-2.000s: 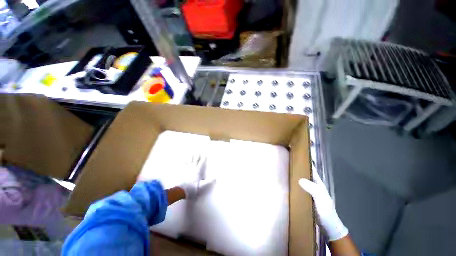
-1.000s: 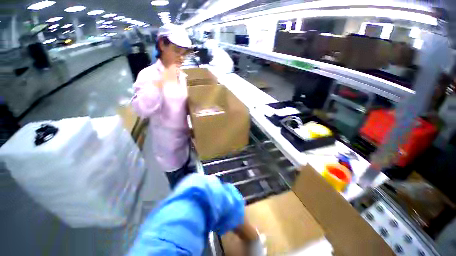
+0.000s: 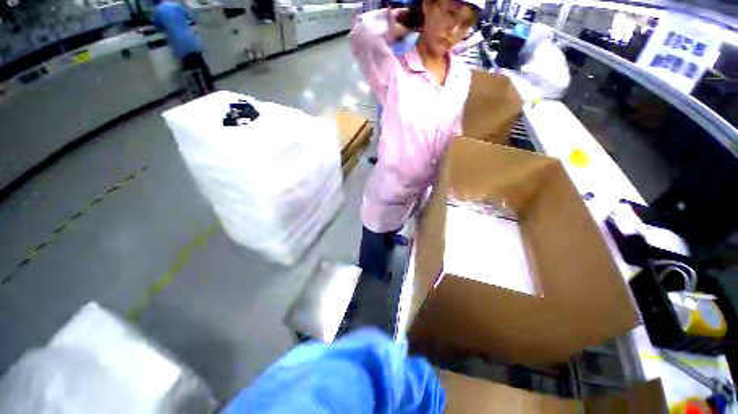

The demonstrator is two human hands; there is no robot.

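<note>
A blue sleeve (image 3: 348,376) of my left arm fills the bottom middle of the view; no hand shows past it. My right hand is out of the picture. Part of a brown carton (image 3: 518,398) shows at the bottom edge, right of the sleeve, mostly cut off. Beyond it an open brown carton (image 3: 578,242) stands on the roller line with its flaps up. A flat white item (image 3: 485,247) lies inside it, with some clear film at its far end.
A person in a pink smock (image 3: 417,129) stands left of the open carton. White foam stacks (image 3: 267,178) in plastic stand on the floor, another (image 3: 105,364) at lower left. A white bench (image 3: 599,174) with a black tray (image 3: 659,311) runs along the right. A metal-coloured box-like surface (image 3: 324,299) is near the line.
The view has swung left, away from the near carton with white foam. The open carton further along now looks closer. Both hands have left the view. The person's arm is now raised to the head.
</note>
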